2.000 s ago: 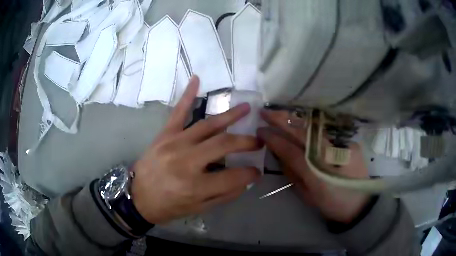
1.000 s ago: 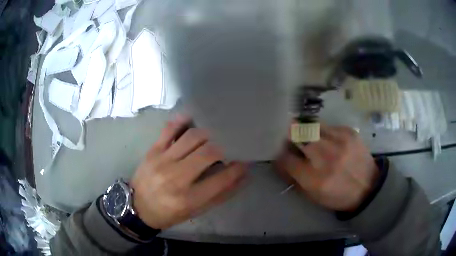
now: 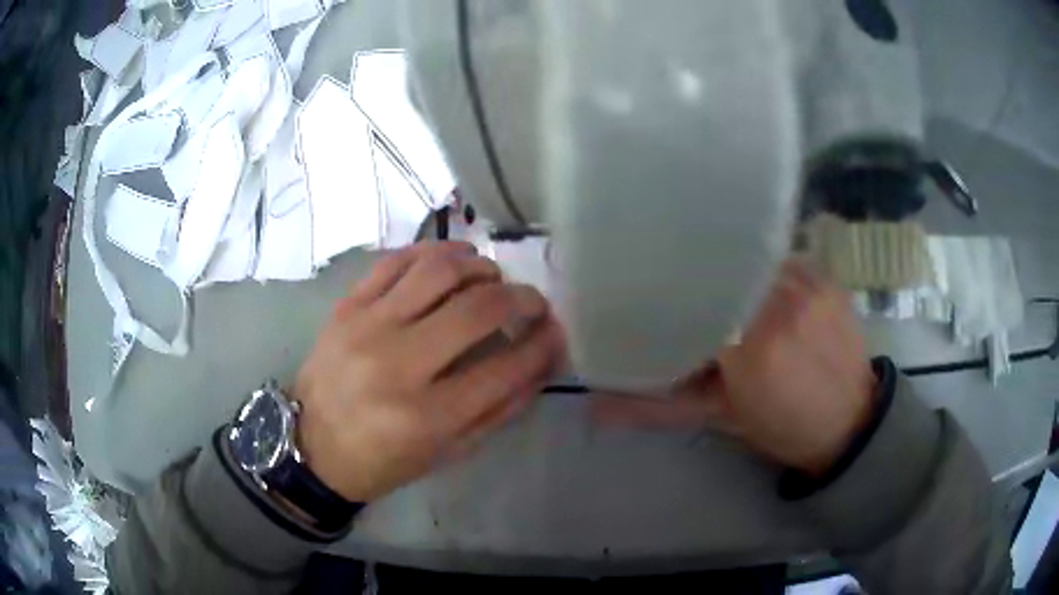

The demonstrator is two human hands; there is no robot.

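The cream sewing machine head [image 3: 674, 198] blocks the middle of the view, including the needle area. My left hand [image 3: 424, 360], with a watch at the wrist, lies on the table just left of the head, fingers bent and close together. A bit of white fabric [image 3: 532, 262] shows beyond its fingertips; whether the fingers hold it cannot be told. My right hand [image 3: 795, 366] is blurred, right of the head, its fingertips partly hidden behind it. The pile of sewn white pointed tabs [image 3: 339, 174] lies beyond and left of my left hand.
A fan of narrow white strips [image 3: 978, 285] lies at the right, beside a ribbed tension knob [image 3: 865, 253]. A loose white band [image 3: 105, 273] curls at the pile's left edge. A ruffled white scrap bundle [image 3: 72, 494] hangs at the table's left edge.
The machine head first came to cover the middle of the view, then shifted right in it. The white piece under my left fingers is now mostly hidden. The metal sliver near my right hand no longer shows.
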